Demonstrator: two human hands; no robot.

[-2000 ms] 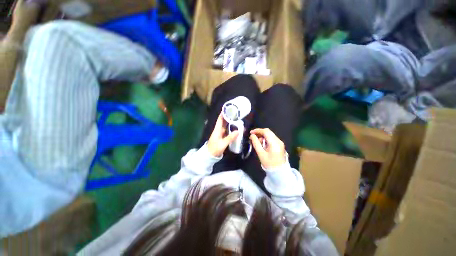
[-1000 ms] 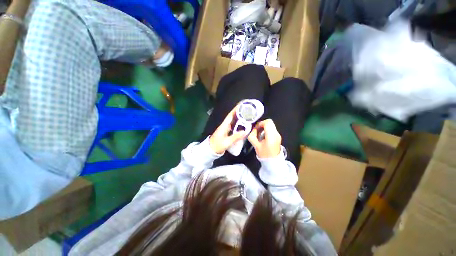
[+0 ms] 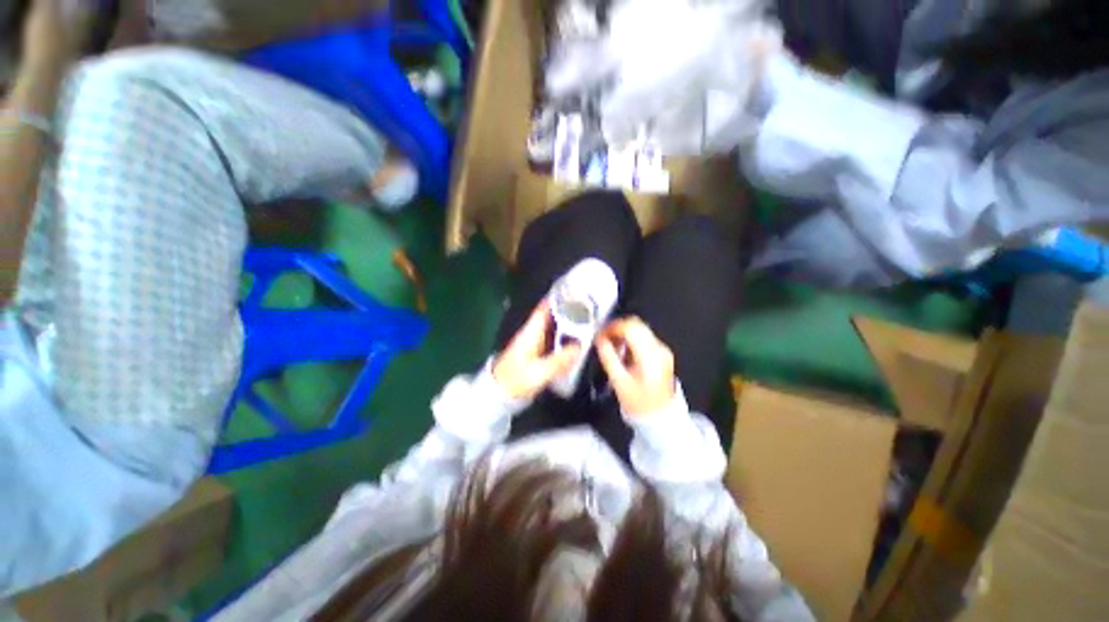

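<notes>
A white handheld mini fan (image 3: pixel 589 287) is held over my black-trousered lap, its round head pointing away from me. My left hand (image 3: pixel 532 357) is closed around its handle from the left side. My right hand (image 3: pixel 635 362) is just right of the handle with its fingers bent together. Something small and dark shows at those fingertips, but it is too blurred to name. The lower end of the handle is partly hidden by my left fingers.
The middle carton (image 3: pixel 480 146) stands at my knees with small accessory packs (image 3: pixel 608 163) inside. A neighbour's arm (image 3: pixel 839 128) reaches over it with a white bag bundle (image 3: pixel 687 73). A blue stool (image 3: pixel 310 331) is left; open cartons (image 3: pixel 809 486) are right.
The neighbour's white bundle has moved from the right to over the middle carton. The fan has shifted slightly left and tilted in my left hand. My right hand has stayed beside it.
</notes>
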